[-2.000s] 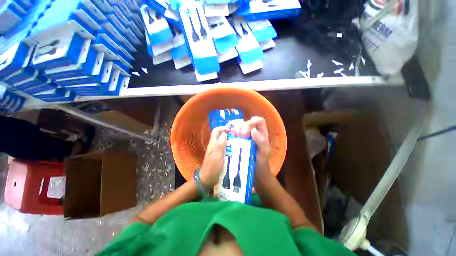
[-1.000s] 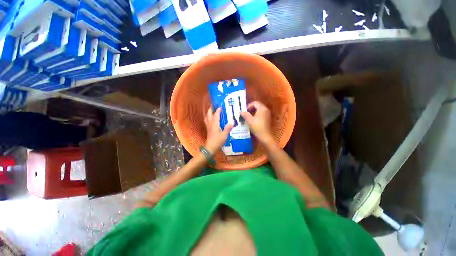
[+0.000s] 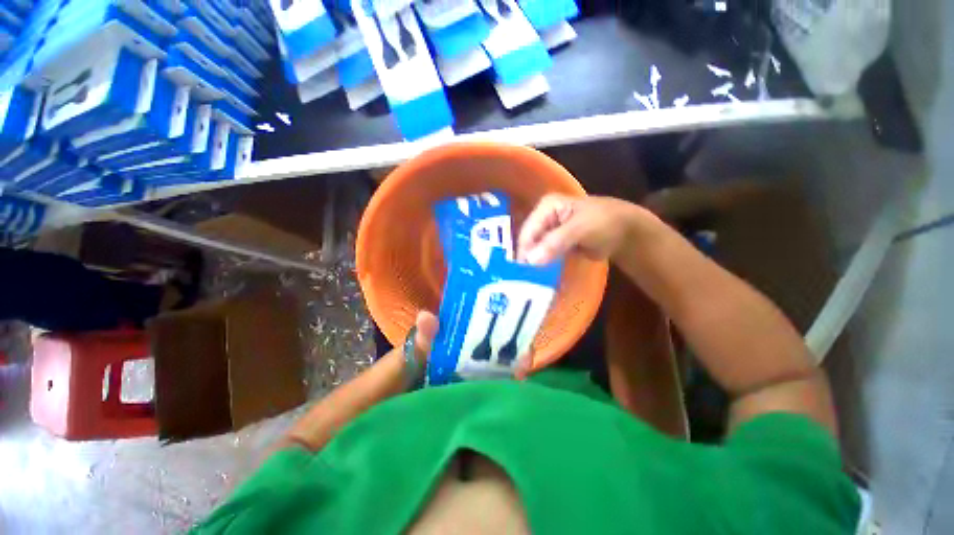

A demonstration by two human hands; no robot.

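A blue-and-white printed carton (image 3: 494, 326) with a picture of two dark long items is tilted over the near side of the orange perforated basket (image 3: 379, 251). My left hand (image 3: 426, 332) holds it from its left edge and underneath; fingertips show at its lower right. My right hand (image 3: 565, 227) is at the carton's top end, fingers curled close to the top edge; whether they pinch the card is not clear. Another blue-and-white carton (image 3: 476, 222) lies in the basket beyond the held one, partly covered by it.
Stacked cartons (image 3: 136, 105) stand at the table's left. Loose cartons (image 3: 418, 84) lie beyond the basket. White scraps (image 3: 654, 89) and a white plastic bag (image 3: 832, 42) are at the right. A brown box (image 3: 225, 366) and red stool (image 3: 78, 381) are on the floor left, near a person's dark-clothed limb (image 3: 84, 287).
A carton is now raised and tilted towards me, with another left in the basket. My right hand has moved to its top end, with the right elbow swung outward. The view has shifted slightly.
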